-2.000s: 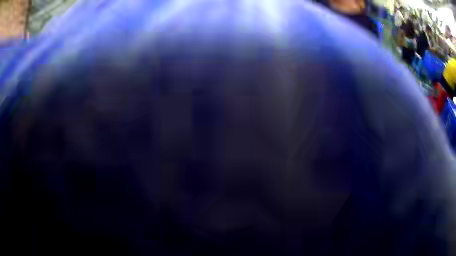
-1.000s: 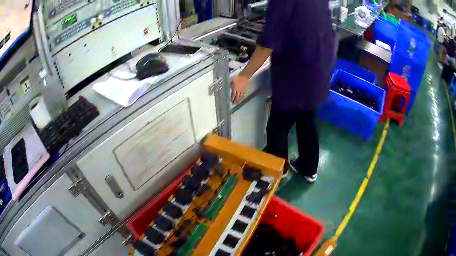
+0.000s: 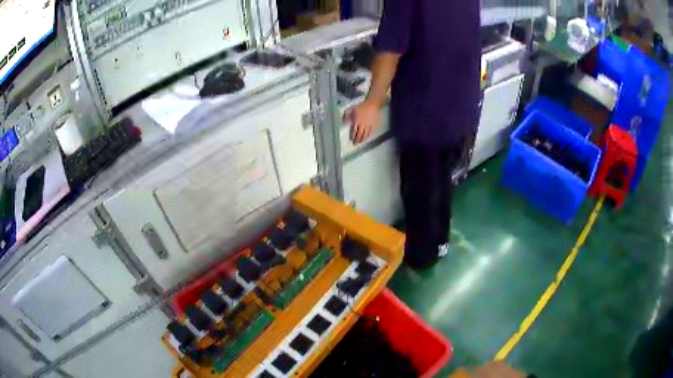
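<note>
An orange-amber carrier tray (image 3: 354, 229) rests across a red bin (image 3: 424, 343). Black adapters (image 3: 229, 286) stand in a row along its left side. Its right socket strip (image 3: 310, 332) shows several flat black sockets, with black adapters at the far end (image 3: 356, 249). Green connector boards (image 3: 304, 277) and dark leads lie along the middle. More black items lie in the red bin. A blurred skin-toned part, likely my right hand (image 3: 491, 370), is cut off by the bottom edge beside the bin, its fingers unclear. My left hand is out of the picture.
A person in dark clothes (image 3: 435, 88) stands beyond the tray, a hand by the grey cabinets (image 3: 221, 177). Keyboard, papers and black mouse-like item lie on the cabinet top. A blue bin (image 3: 550, 173), red stool (image 3: 618, 162) and yellow floor line are at the right.
The dark blue blur that filled the view two seconds ago is gone. Since one second ago the view has shifted; the tray sits slightly further up-left, with more of its near end showing.
</note>
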